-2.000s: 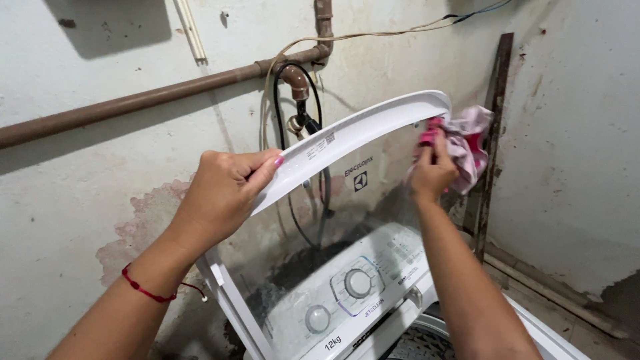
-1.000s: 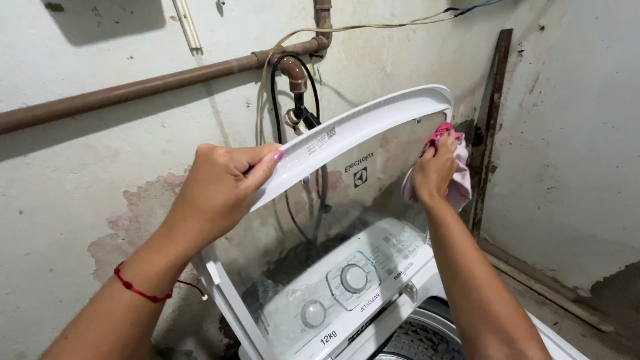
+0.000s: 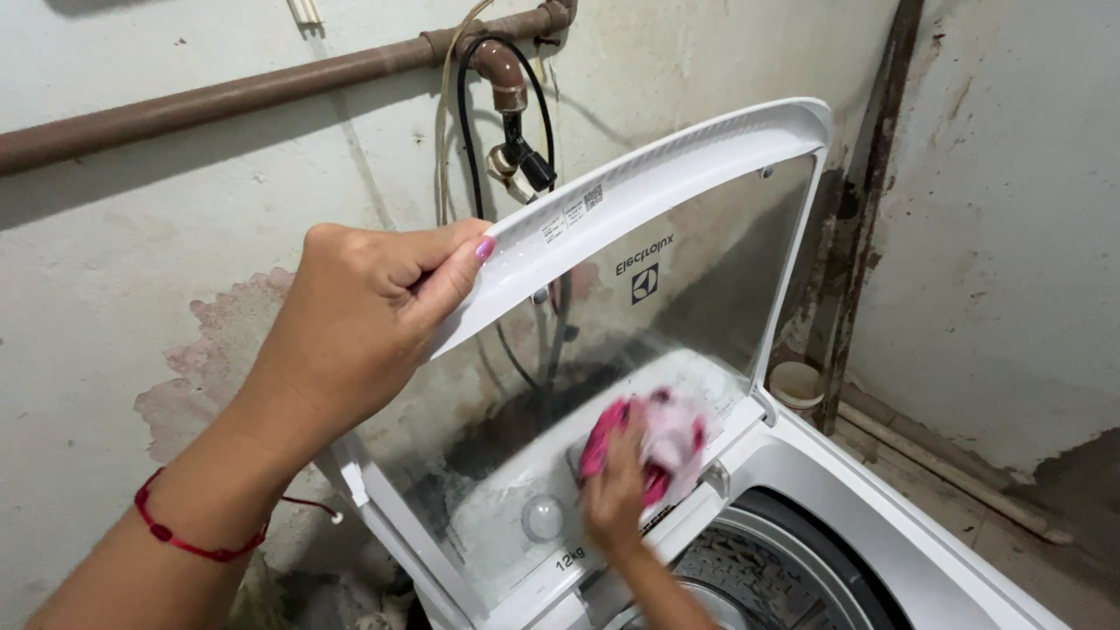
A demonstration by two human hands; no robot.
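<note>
My left hand (image 3: 367, 324), with a red string bracelet at the wrist, grips the upper white rim of the raised lid (image 3: 647, 184) of an Electrolux top-load washing machine. The lid has a clear window. My right hand (image 3: 617, 490) holds a pink and white cloth (image 3: 661, 442) low at the window, in front of the control panel; hand and cloth are blurred, and whether the cloth touches the window cannot be told. A round knob (image 3: 542, 516) shows left of that hand. Below it the metal drum (image 3: 752, 560) lies partly in view.
Brown pipe (image 3: 262, 92) runs along the stained wall, with a tap (image 3: 516, 166) and a black hose behind the lid. Right of the machine are a white bucket (image 3: 796, 385), an upright rusty bar (image 3: 875, 201) and a pipe (image 3: 954, 472) on the floor.
My right hand has moved the cloth from the lid's upper right corner down and left to the lower window area. My left hand keeps its grip on the rim.
</note>
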